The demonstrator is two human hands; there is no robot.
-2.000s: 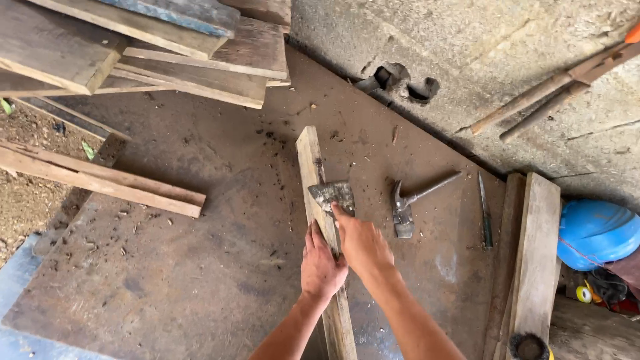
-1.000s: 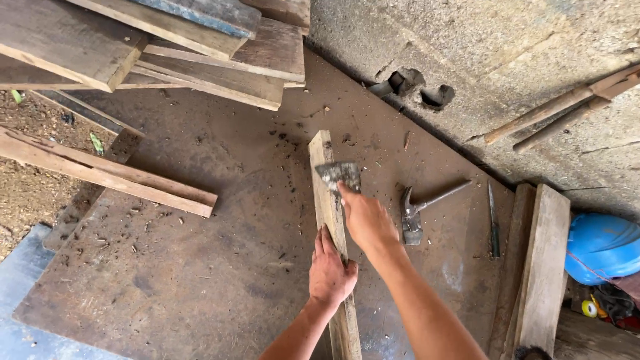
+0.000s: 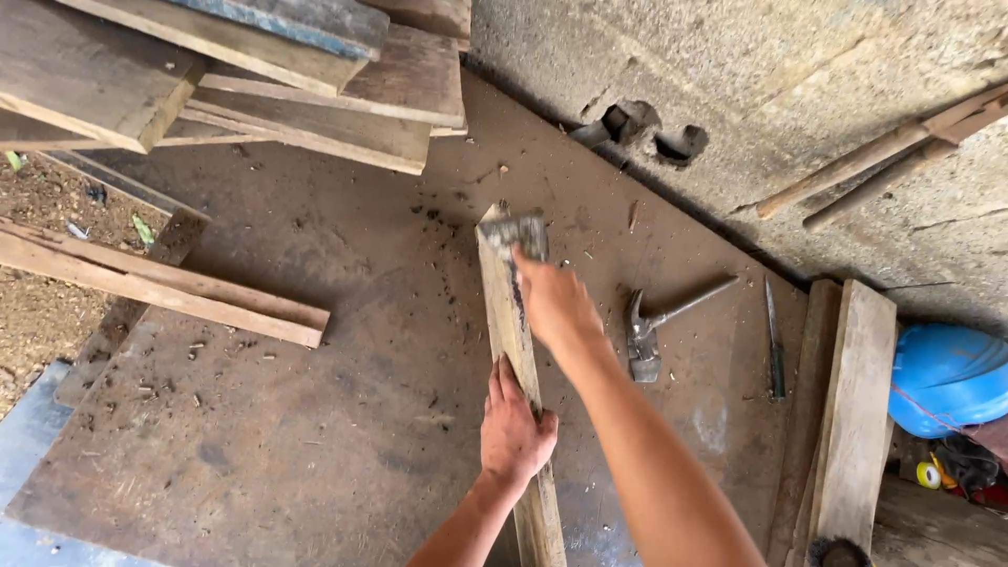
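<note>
A narrow wooden board (image 3: 504, 315) runs away from me across the brown work surface. My left hand (image 3: 516, 433) grips its middle, fingers on top and thumb over the right edge. Near the board's far end, my right hand (image 3: 557, 303) is closed on a scraper with a wide, stained metal blade (image 3: 516, 232), index finger laid on the blade. The blade lies across the board; the scraper's handle is hidden in the hand. To the right lie a claw hammer (image 3: 644, 339) and a thin pointed tool, perhaps a knife (image 3: 774, 339), with a dark handle.
Planks (image 3: 394, 79) are stacked at the upper left, and a grooved wooden piece (image 3: 157, 283) juts in from the left. Boards (image 3: 854, 409) and a blue helmet (image 3: 949, 378) are at the right. Long-handled cutters (image 3: 866, 161) rest against the rough concrete wall (image 3: 709, 63). Debris is scattered about.
My right hand has moved the scraper along the board to near its far end. My left hand stays on the board, now a little farther down from its tip.
</note>
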